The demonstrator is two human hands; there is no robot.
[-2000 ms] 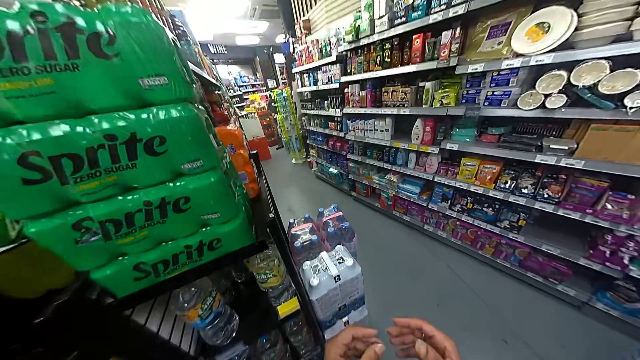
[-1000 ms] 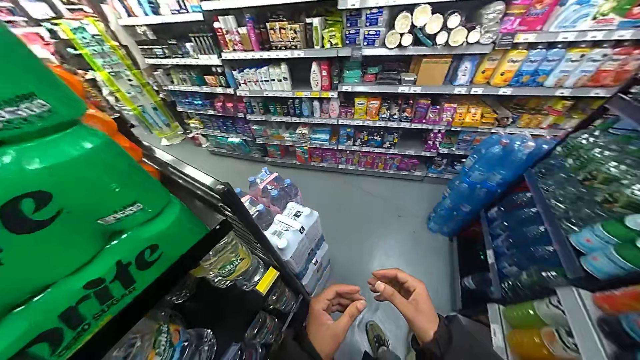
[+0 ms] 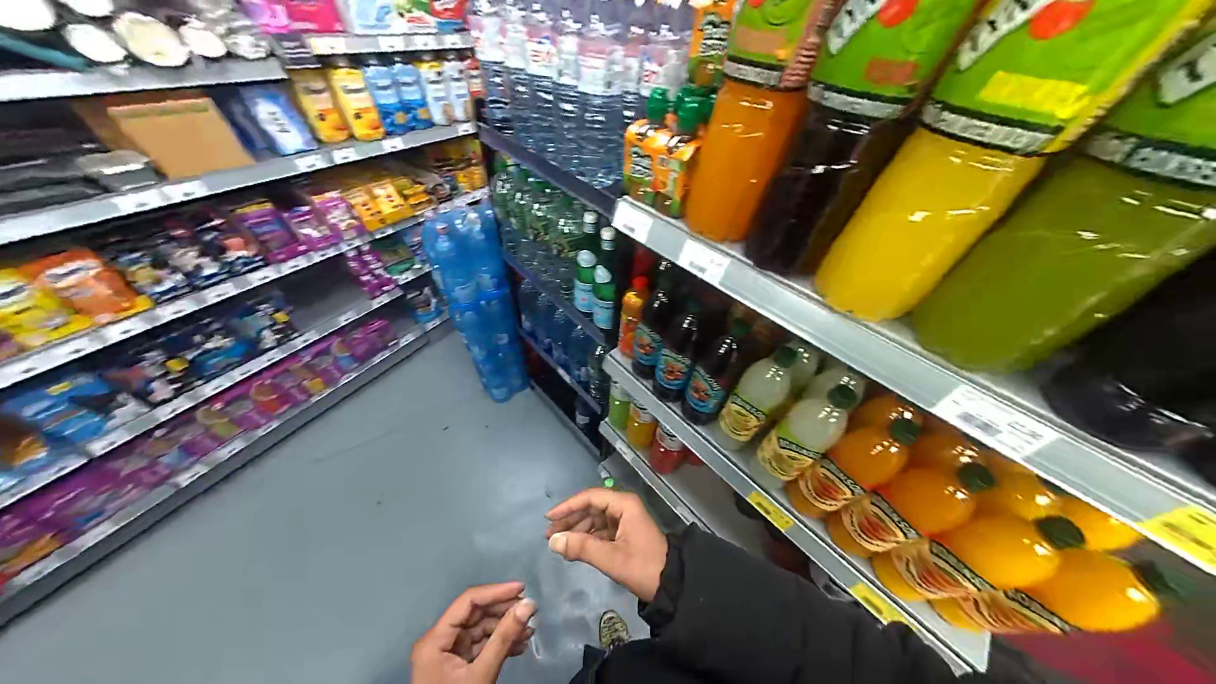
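Low in the head view, my left hand (image 3: 475,635) hovers over the grey floor with its fingers curled and thumb near the fingertips; a thin pale strand hangs by the thumb. Up and to the right of it, my right hand (image 3: 613,541), in a black padded sleeve, has thumb and fingers apart and nothing between them. It is nearest to the lower drink shelves, without touching them. Beside it on those shelves lie round orange drink bottles (image 3: 926,494), with bottles of cloudy lemon drink (image 3: 760,394) to their left. Large bottles of yellow drink (image 3: 926,204) stand on the shelf above.
Blue-wrapped packs of water bottles (image 3: 475,304) stand on the floor at the aisle's far end. Shelves of bagged goods (image 3: 218,418) run along the left. A metal shelf edge (image 3: 836,332) juts close on the right. My shoe (image 3: 614,629) shows below my right hand.
The view has swung far to the right, from the stacked green drink packs to the bottle shelves. Both hands remain raised in front of me, now with my right hand higher in view than my left.
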